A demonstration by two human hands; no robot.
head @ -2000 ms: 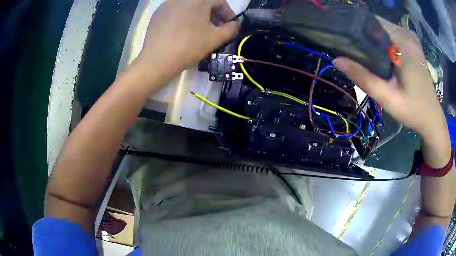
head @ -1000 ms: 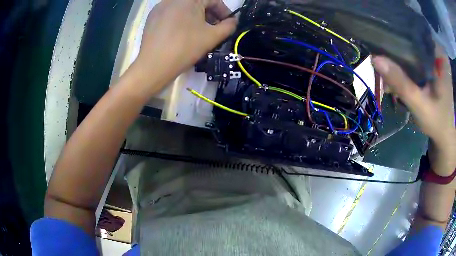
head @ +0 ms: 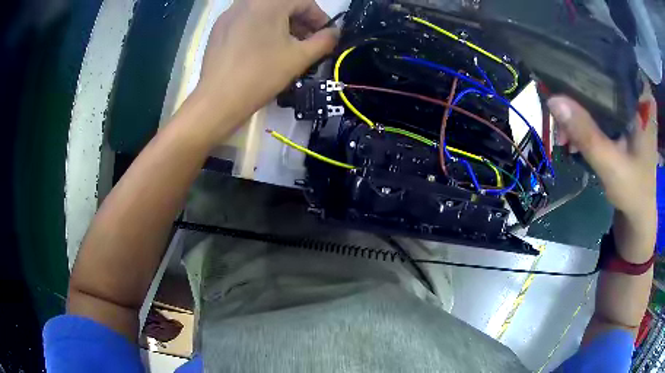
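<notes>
The wide black socket housing (head: 430,207) lies open before me. A yellow-green wire (head: 415,136), a blue wire (head: 525,120) and a brown wire (head: 408,93) loop across it. A black block with metal tabs (head: 310,99) sits at its left end. A small circuit board (head: 536,191) is at the right end. My left hand (head: 270,51) pinches a thin black lead (head: 334,20) at the housing's upper left. My right hand (head: 609,146) holds the large dark soldering gun (head: 569,62) over the housing's upper right; its tip is not clearly seen.
A white board (head: 273,156) lies under the housing. A black coiled cord (head: 328,249) crosses my lap to the red wrist strap (head: 628,267) on my right wrist. A cardboard box (head: 179,346) stands at the lower left. A grey cable runs at the right.
The soldering gun and my right hand have moved right, uncovering the housing's upper right part and its yellow-green wire. The housing has shifted slightly left. My left hand stays at the upper left.
</notes>
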